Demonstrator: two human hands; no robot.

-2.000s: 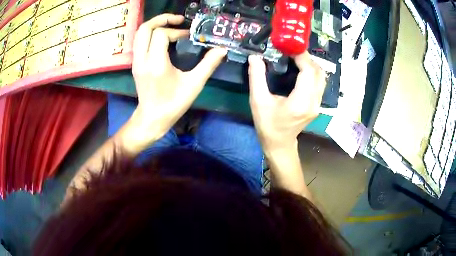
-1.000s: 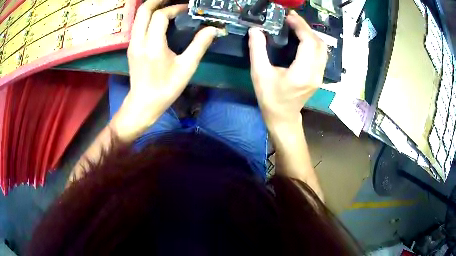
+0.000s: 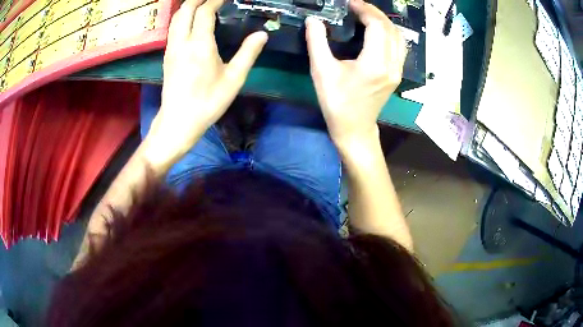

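The black test fixture (image 3: 287,39) is at the top edge, mostly cut off. The clear acrylic pressure plate (image 3: 287,9) shows on it; no lit digits are in view. My left hand (image 3: 201,70) is at the fixture's left side, thumb near the front metal latch (image 3: 273,25), fingertips partly cut off. My right hand (image 3: 358,70) is at its right side, thumb at the plate's front edge and fingers bent over the right end. Whether either hand grips the fixture cannot be told.
A red tray (image 3: 115,59) with rows of yellow boards is at left, above stacked red trays (image 3: 64,159). White paper (image 3: 444,57) and pinkish paper (image 3: 450,128) lie right of the fixture. A brown cardboard sheet (image 3: 518,96) with white boards is at far right.
The view has shifted, so the fixture sits higher and is more cut off. The red clamp handle and lit digits have left the picture. My left thumb is slightly away from the latch.
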